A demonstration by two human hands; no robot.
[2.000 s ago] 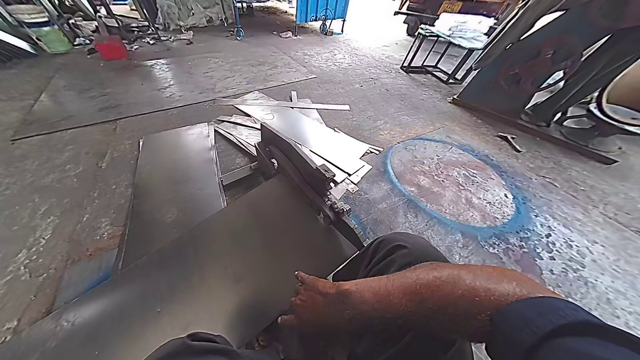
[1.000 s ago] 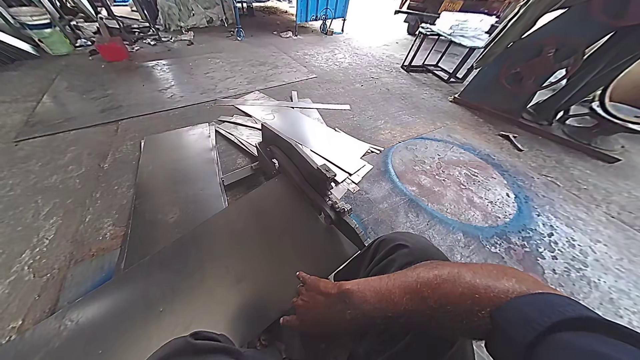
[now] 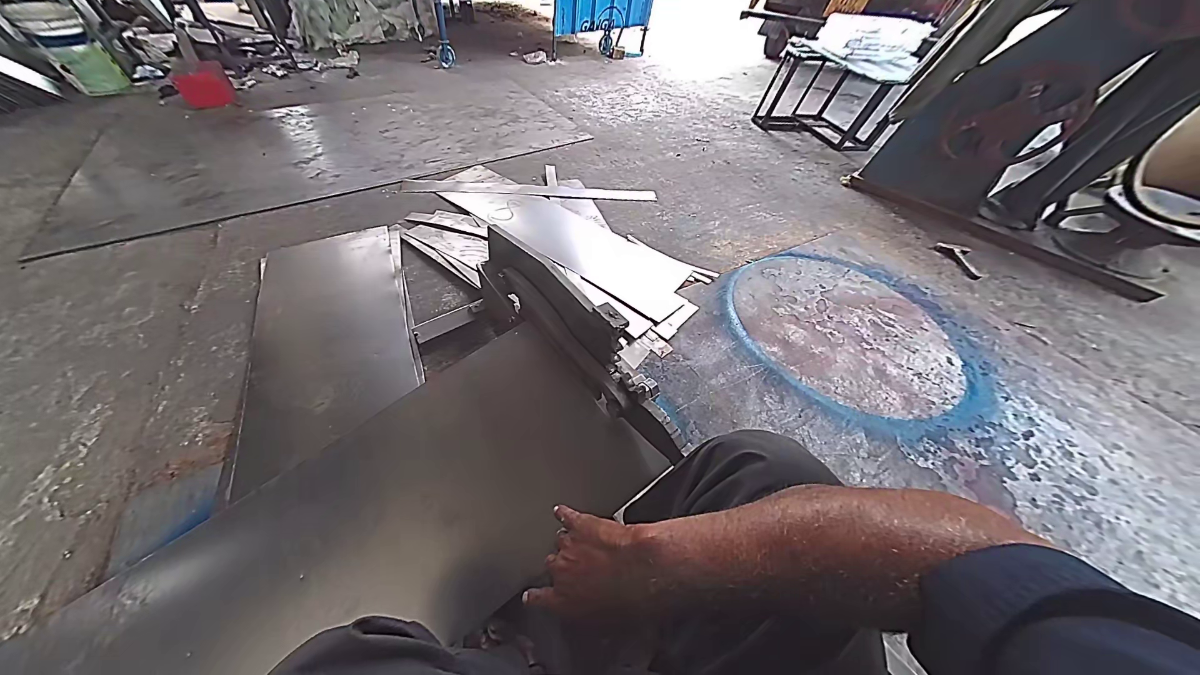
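Observation:
My right hand (image 3: 595,567) is at the near edge of a large grey metal sheet (image 3: 403,478), gripping it with the fingers bent over the edge. The sheet slopes from the lower left up to a dark metal cutting machine, seemingly a hand lever shear (image 3: 553,309), and its far end lies against the machine's long dark blade part. My left hand is not plainly seen; the area under the sheet's near edge, between my dark-trousered knees, is too dark to read. Another flat metal sheet (image 3: 328,347) lies left of the machine.
Cut metal strips and offcuts (image 3: 581,248) are heaped behind the machine. A blue painted ring (image 3: 844,412) marks the floor at right, with a hammer-like tool (image 3: 958,260) beyond it. A broad floor plate (image 3: 309,150), a black metal stand (image 3: 825,103) and a red container (image 3: 203,86) stand farther back.

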